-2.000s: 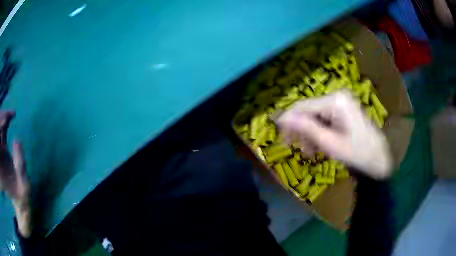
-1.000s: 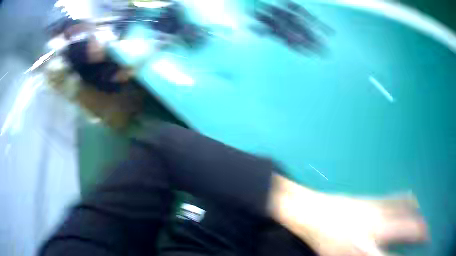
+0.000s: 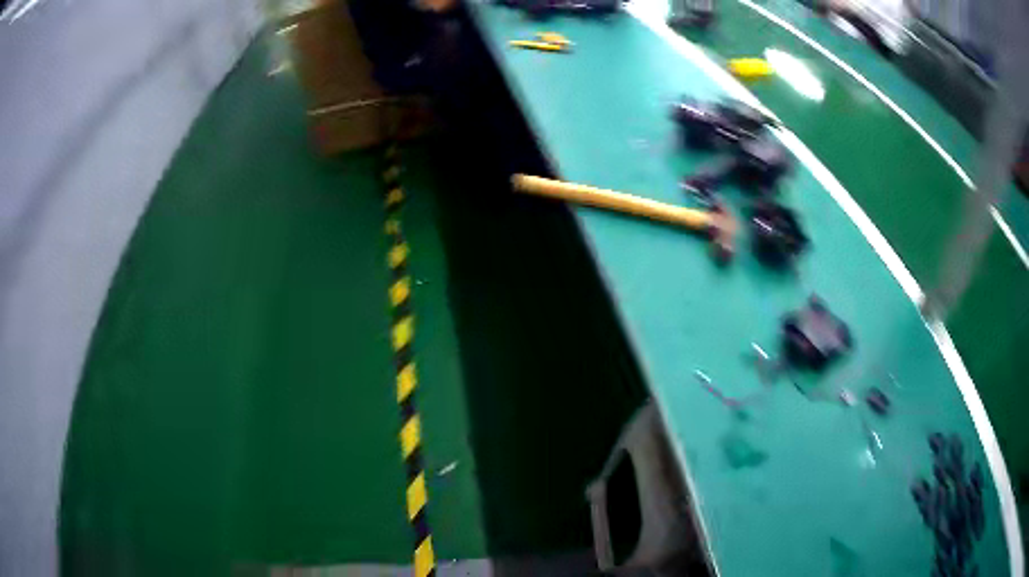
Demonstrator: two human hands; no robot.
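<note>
No hand of mine is in the picture. A claw hammer (image 3: 632, 205) with a wooden handle lies on the green bench (image 3: 615, 124), its handle end over the bench's left edge and its metal head to the right. Beside the head is a group of black housings (image 3: 739, 147), blurred. A single black housing (image 3: 816, 336) lies nearer, with thin wires around it. A loose pile of small black pieces (image 3: 950, 502) lies near the white edging at the lower right.
A yellow cylinder (image 3: 750, 68) lies on the green belt beyond the white edging (image 3: 863, 225). A cardboard carton (image 3: 355, 79) stands on the floor at the top, next to a person in dark clothes (image 3: 395, 45). Yellow-black tape (image 3: 403, 333) runs along the floor. A pale plastic seat (image 3: 615, 496) is by the bench.
The view has swung to the hammer end of the bench and the floor. The box of yellow cylinders and my hands, seen earlier, are out of the picture.
</note>
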